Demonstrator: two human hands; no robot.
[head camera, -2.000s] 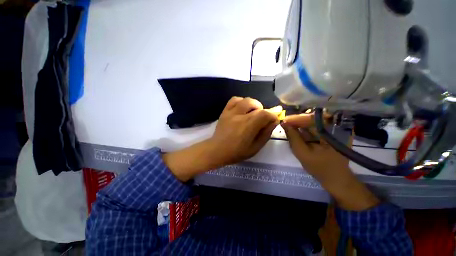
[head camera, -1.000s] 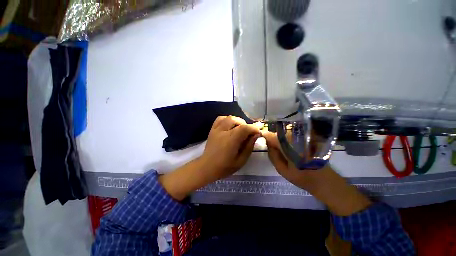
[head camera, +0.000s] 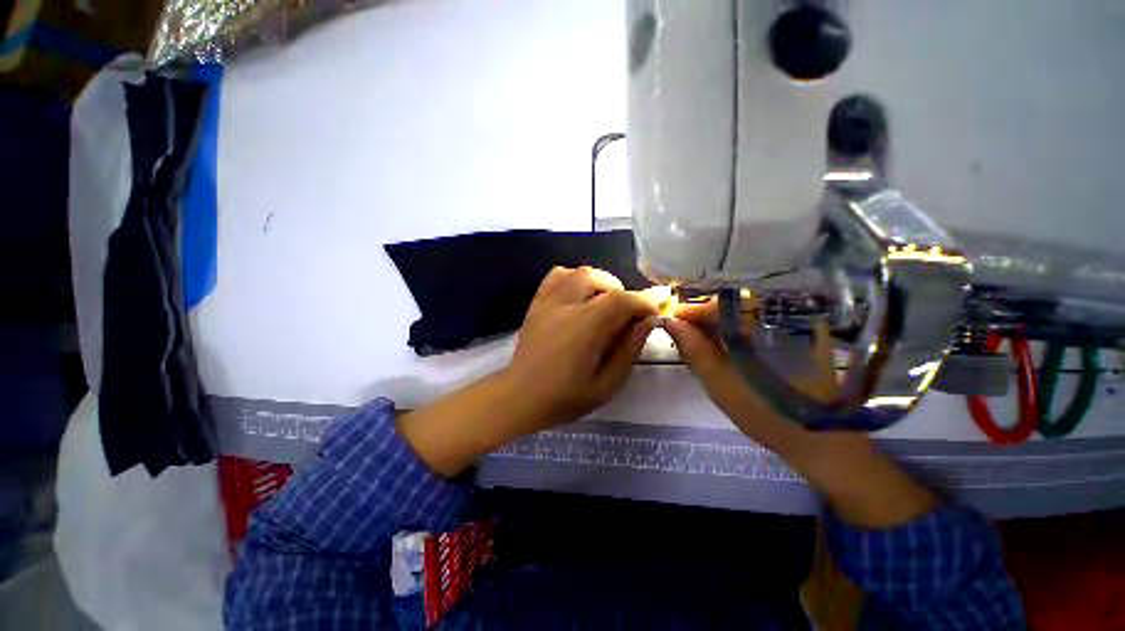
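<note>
A dark collar piece (head camera: 481, 281) lies on the white table with its slanted end to the left; its right end runs under the sewing machine head (head camera: 691, 160). My left hand (head camera: 580, 339) rests over its lower right part, fingertips pinched at the lamp-lit needle area. A tiny yellowish label (head camera: 667, 303) shows at the fingertips of both hands. My right hand (head camera: 728, 370) meets the left there, partly hidden behind the shiny take-up guard (head camera: 919, 321). The presser foot and needle are too small and glaring to make out. Which fingers grip the label is unclear.
A stack of dark cut pieces (head camera: 148, 284) hangs at the left table edge over white cloth and a blue patch. Scissors with red (head camera: 1009, 401) and green loops lie right. A ruler strip (head camera: 642, 454) runs along the front edge. A red-and-white box (head camera: 457, 567) is at the lap.
The camera view has shifted, moving the machine head and table in the picture. Both hands stay together at the needle area, and the dark piece shows little change on the table.
</note>
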